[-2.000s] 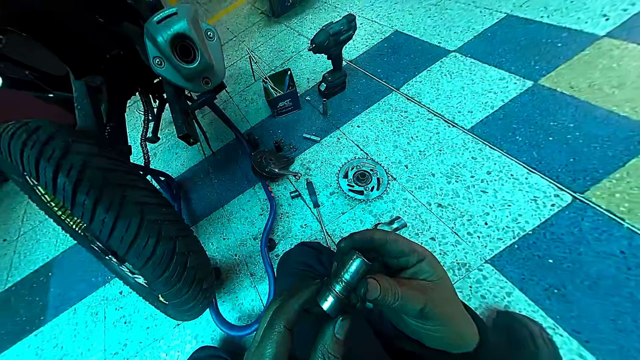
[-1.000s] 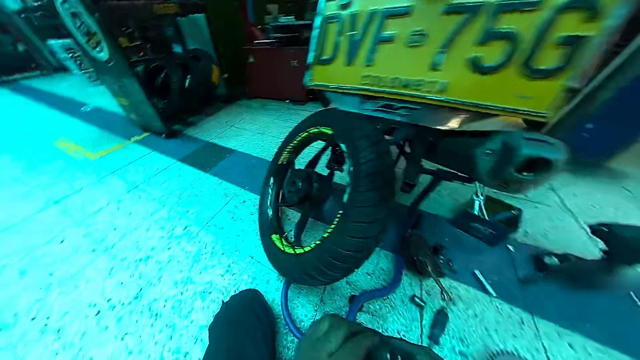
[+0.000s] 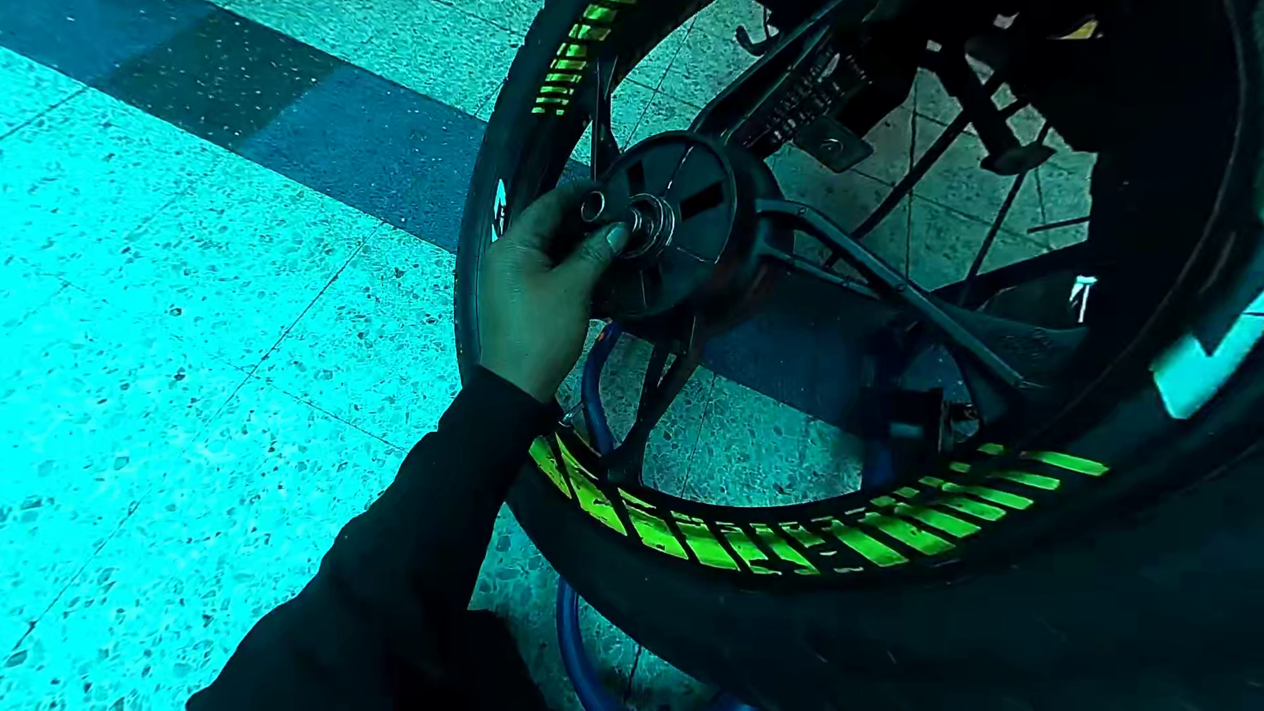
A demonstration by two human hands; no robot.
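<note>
My left hand [image 3: 543,276] reaches in from the lower left to the motorcycle wheel's hub [image 3: 706,188]. Between its thumb and fingers is a small round metal sleeve [image 3: 592,206], its open end showing. The thumb tip lies at the edge of the shiny metal ring [image 3: 652,226] in the hub's centre; whether it presses on it is hard to tell. The wheel stands upright, with a black tire [image 3: 790,632] and green rim stripes [image 3: 691,538]. My right hand is out of view.
Spokes [image 3: 889,281] spread from the hub across the rim. A blue curved tube [image 3: 583,652] runs behind and below the tire. Dark motorcycle parts [image 3: 829,143] lie beyond the wheel. Speckled floor tiles [image 3: 247,395] surround it, with a dark band at the upper left.
Two seconds ago both hands held a metal cylinder over the floor. Now my left hand is at the wheel hub and my right hand is out of view. The view has swung to the wheel's side.
</note>
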